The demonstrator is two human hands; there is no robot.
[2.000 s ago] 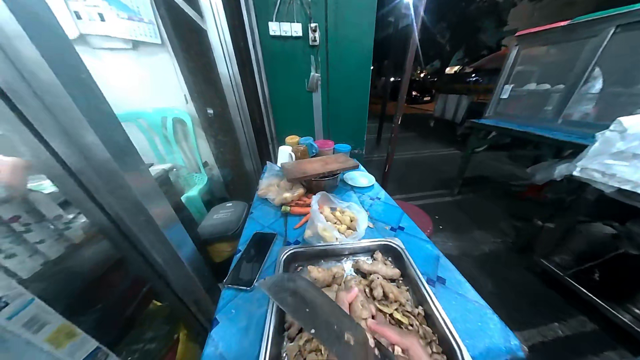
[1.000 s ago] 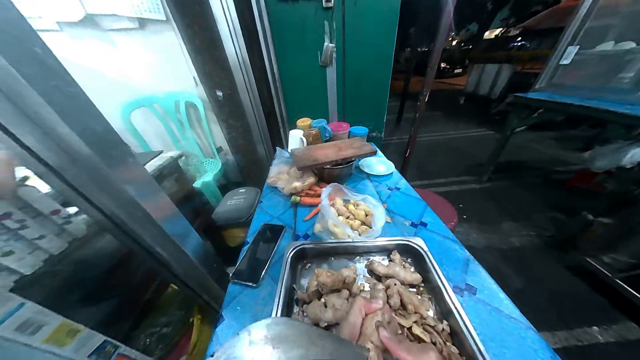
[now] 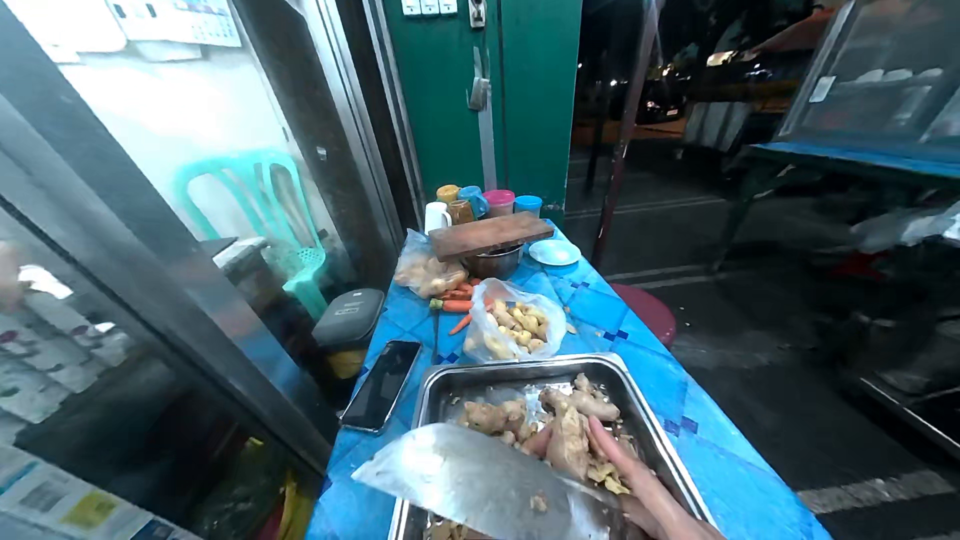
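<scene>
My right hand (image 3: 660, 499) is at the lower right, shut around the handle end of a broad-bladed knife (image 3: 480, 480), one finger stretched along a piece of ginger root (image 3: 568, 442). The metal blade points left across the near part of a rectangular metal tray (image 3: 536, 365). My left hand (image 3: 537, 442) is mostly hidden behind the blade; its visible fingers press against the left side of the same ginger piece. More ginger (image 3: 487, 415) and peel scraps (image 3: 606, 475) lie in the tray.
On the blue-covered table (image 3: 735, 450) are a phone (image 3: 382, 386), a bag of peeled pieces (image 3: 517, 326), carrots (image 3: 455, 306), another filled bag (image 3: 429, 271), a wooden board (image 3: 491, 234) over a bowl (image 3: 495, 262), a plate (image 3: 555, 253) and several cups. A red stool (image 3: 645, 311) stands right.
The ginger piece between my hands now stands raised above the others, and the blade shows more of its broad side than two seconds ago. The view has shifted.
</scene>
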